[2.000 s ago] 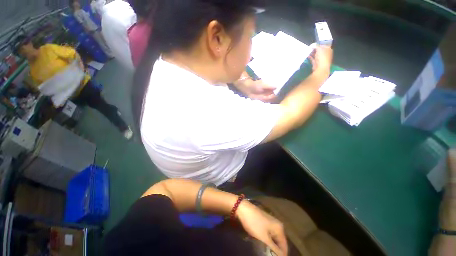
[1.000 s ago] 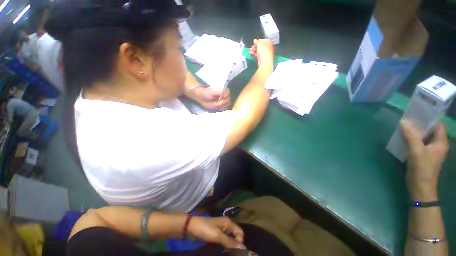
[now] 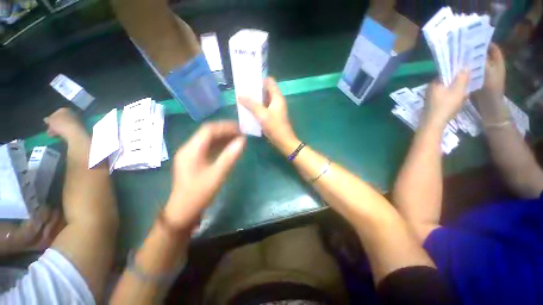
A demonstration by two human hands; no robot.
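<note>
A slim white product box stands upright in my right hand, above the green table. Dark print shows near its top. My right hand grips its lower part, with the thumb in front. My left hand is blurred, beside the box's lower left edge. Its fingers are bent towards the box; whether they touch it I cannot tell. A leaflet stack lies on the table to the left of my left hand, with a folded leaflet against its left side.
Two blue and white open-top cartons stand at the back; the other carton is further right. Another white box is behind. At the right, a person in blue holds fanned leaflets above a loose pile. At the left, a person's arm reaches over the table.
The view has swung right to the table in front of me. My left hand has risen from my lap to beside the box. My right hand still holds the box.
</note>
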